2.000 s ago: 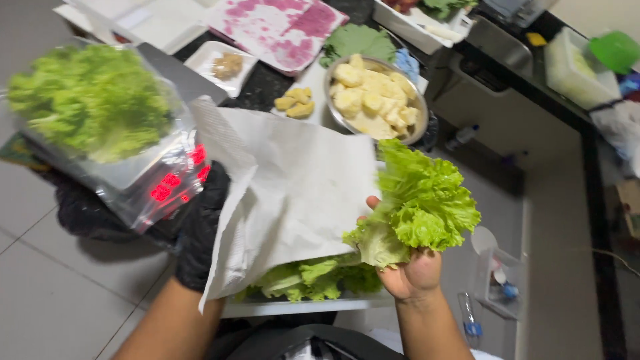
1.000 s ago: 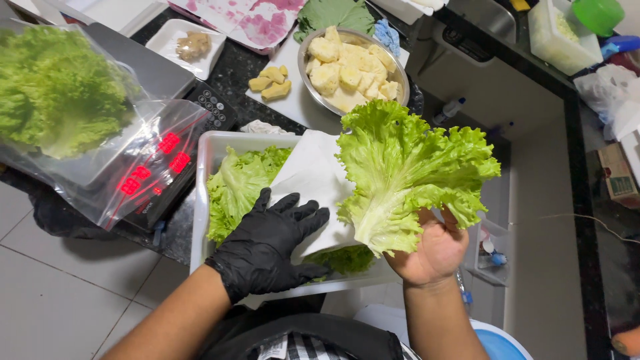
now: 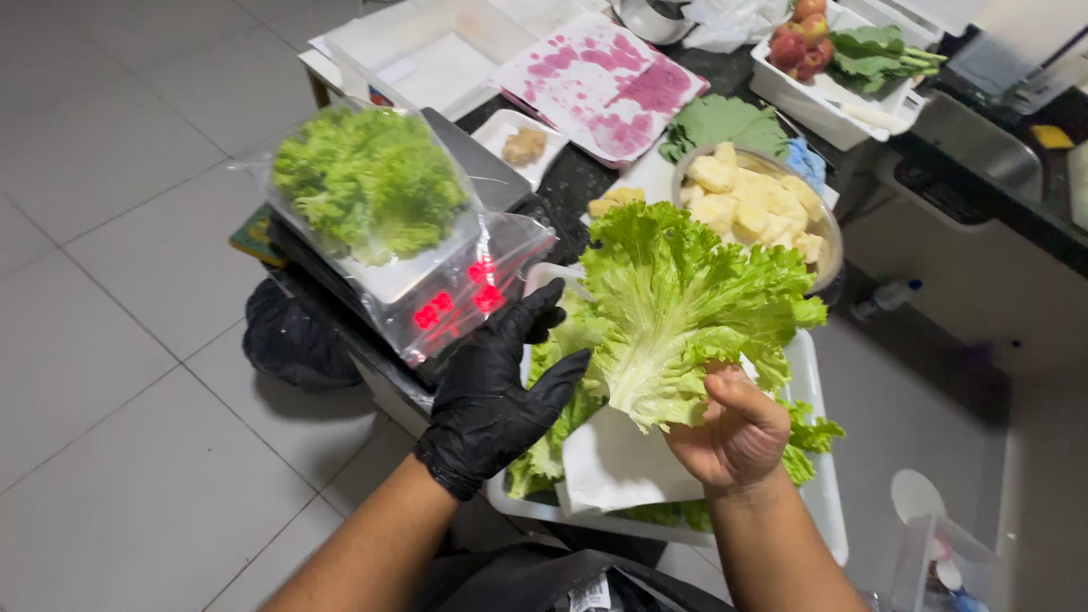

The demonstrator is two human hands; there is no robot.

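Observation:
My right hand (image 3: 735, 421), bare, holds up a large green lettuce leaf (image 3: 680, 314) by its lower part, thumb in front. My left hand (image 3: 510, 382), in a black glove, is spread with nothing in it, just left of the leaf's stem. Below both hands a white plastic tub (image 3: 824, 510) holds more lettuce leaves (image 3: 544, 450) and a sheet of white paper (image 3: 625, 467) lying over them. Left of my gloved hand, a clear plastic bag (image 3: 510, 246) with a white tray of lettuce (image 3: 370, 183) rests on a digital scale (image 3: 493, 170) with red lit digits.
Beyond the tub stand a metal bowl of pale peeled chunks (image 3: 752, 204), a small white dish (image 3: 544, 161), pink-stained paper (image 3: 608, 85) and a flat green leaf (image 3: 727, 127). A white bin with red fruit (image 3: 799, 47) is near the sink (image 3: 977, 144). A black bag (image 3: 297, 336) hangs at left.
The white paper, held up two seconds ago, now lies over the leaves in the tub. My gloved hand has come off it and moved up beside the leaf. My right hand still holds the leaf.

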